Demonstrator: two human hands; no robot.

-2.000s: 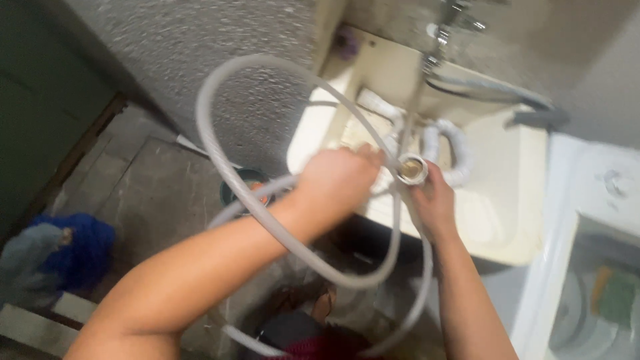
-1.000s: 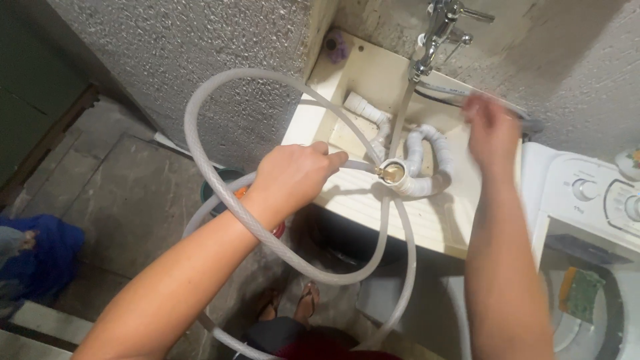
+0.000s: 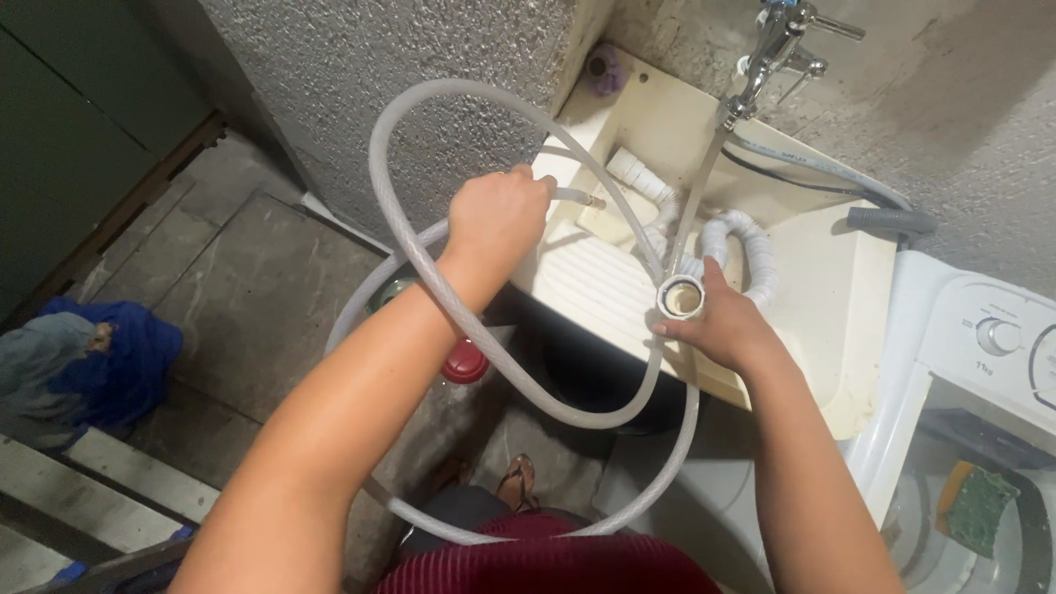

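My left hand is closed around a clear braided hose near its end, which bears a small brass-coloured fitting over the sink's left side. The rest of the hose loops over my left forearm and hangs below the sink. My right hand grips the open white end of a corrugated drain pipe at the sink's front edge. That pipe curls inside the cream laundry sink. Another length of hose runs from the chrome faucet down behind the white pipe end.
A washing machine with a green and yellow sponge stands at the right. A grey hose lies over the sink's back right corner. Blue cloth lies on the floor at left, and a red lid shows below my left forearm.
My left hand has drawn the fitting away from the white pipe's opening, up and to the left. My right hand, raised near the back of the sink one second ago, is back on the pipe end.
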